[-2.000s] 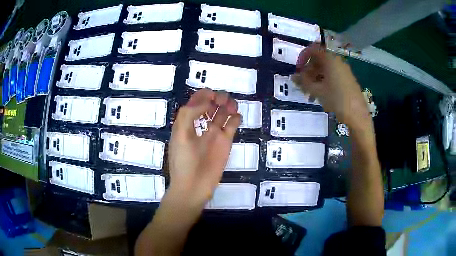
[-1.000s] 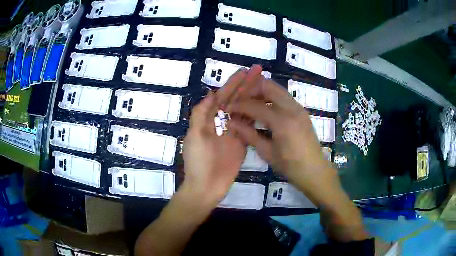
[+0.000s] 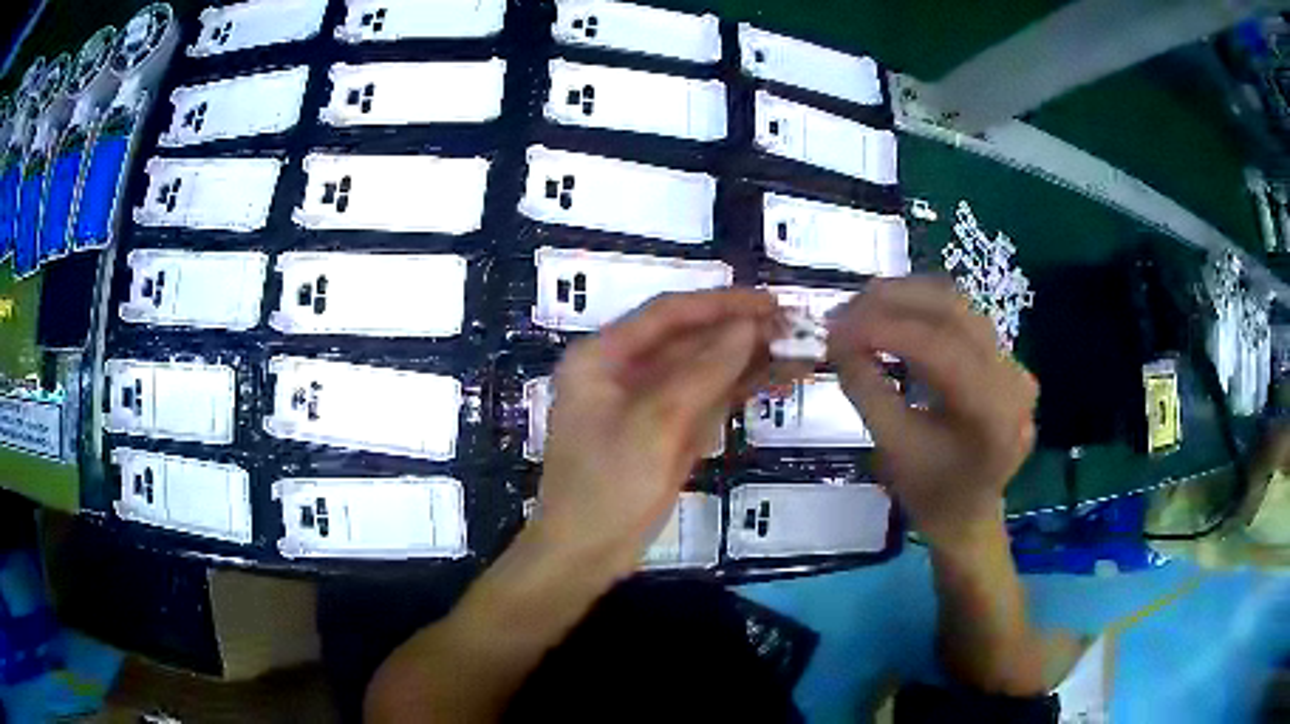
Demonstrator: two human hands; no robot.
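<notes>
White shell halves with small dark slots lie in rows in a black blister tray point(image 3: 495, 304). My left hand point(image 3: 637, 410) and my right hand point(image 3: 941, 389) are over the right column, fingertips close together at a partly covered shell half point(image 3: 799, 333). Its slot end shows between them. My left palm is turned down and its inside is hidden; I cannot tell whether it holds button caps. My right fingers are bent and blurred; no piece can be made out in them. A pile of tiny white button caps point(image 3: 990, 276) lies right of the tray.
Fan bodies with blue sections point(image 3: 64, 191) stand at the left on a yellow-green board point(image 3: 36, 460). A black box with a yellow label point(image 3: 1163, 406) and cable is at the right. A pale rail point(image 3: 1089, 177) crosses the upper right. An open carton point(image 3: 262, 622) is below the bench.
My left hand was cupped palm up with white caps showing; it has turned over and moved right. My right hand has come off the left palm and moved right.
</notes>
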